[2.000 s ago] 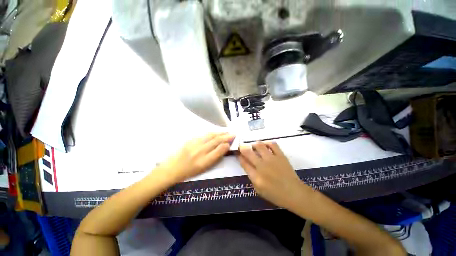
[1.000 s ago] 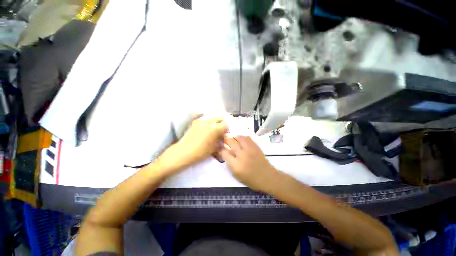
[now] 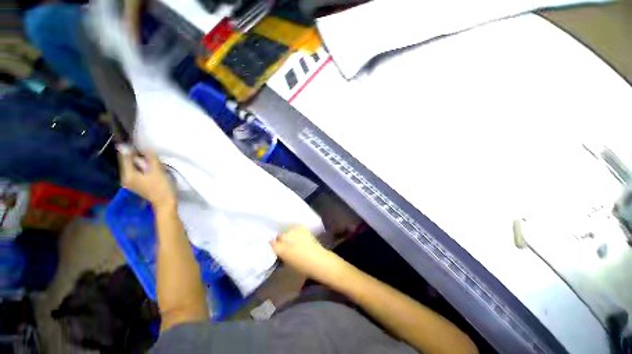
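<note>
A long white-backed panel (image 3: 201, 155) hangs between my two hands, off the left end of the table and over a blue plastic crate (image 3: 135, 231). A dark side of it shows along its upper left part. My left hand (image 3: 149, 178) grips its left edge, slightly blurred. My right hand (image 3: 299, 250) grips its lower right end. The panel's top is blurred.
The white machine table (image 3: 443, 124) has a dark ruled front edge (image 3: 388, 207). A white cut panel (image 3: 416, 31) lies at its far side. A yellow-and-black object (image 3: 260, 55) sits at the table corner. Part of the machine (image 3: 589, 235) shows at right. An orange crate (image 3: 59, 200) stands left.
The view has swung left, away from the needle area. My hands have left the table by the needle and now hold the white-backed panel spread over the crate.
</note>
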